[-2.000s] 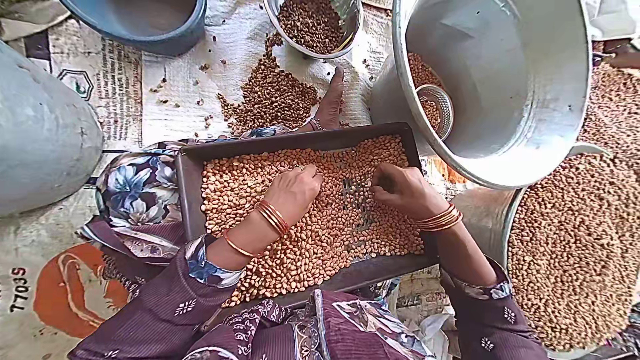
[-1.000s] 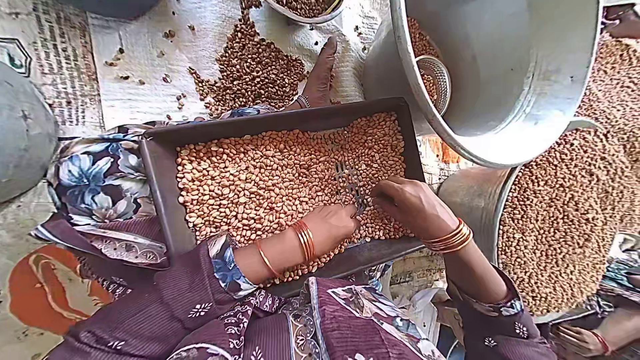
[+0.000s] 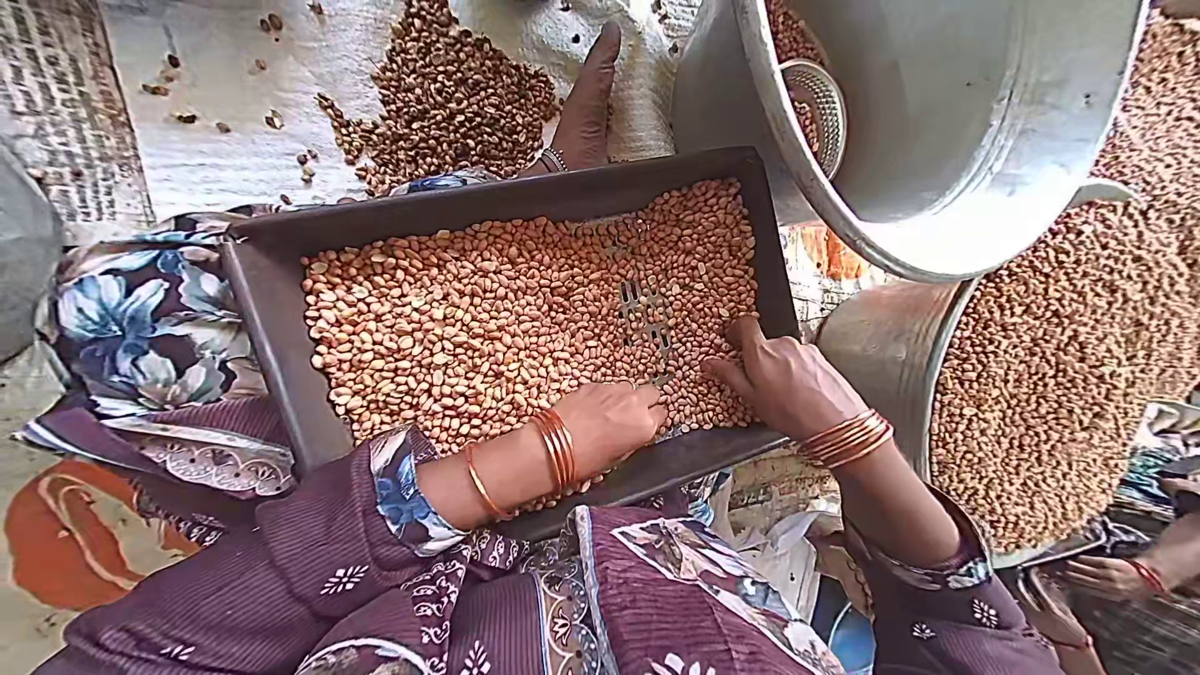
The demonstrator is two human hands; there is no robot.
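A dark rectangular tray (image 3: 267,347) rests across my lap, tilted in view, with shelled peanuts (image 3: 450,328) spread over most of its floor. Slots in the tray floor show through a thin strip right of the middle. My left hand (image 3: 614,427) lies on the peanuts near the tray's lower edge, fingers curled down at the strip; whether it pinches any nut is hidden. On the right part of the nuts is my right hand (image 3: 783,380), its thumb and forefinger apart and touching them, the other fingers folded.
A large metal pot (image 3: 937,112) with a perforated scoop (image 3: 816,117) leans at the upper right. Below it stands a wide vessel heaped with peanuts (image 3: 1041,375). Darker nuts (image 3: 459,103) lie on a white sheet beyond the tray, beside my foot (image 3: 586,108). Another person's hand (image 3: 1116,572) shows at lower right.
My left hand has moved from the middle of the nuts toward the tray's lower edge. More of the slotted strip shows than two seconds ago. My right hand has moved to the tray's right side.
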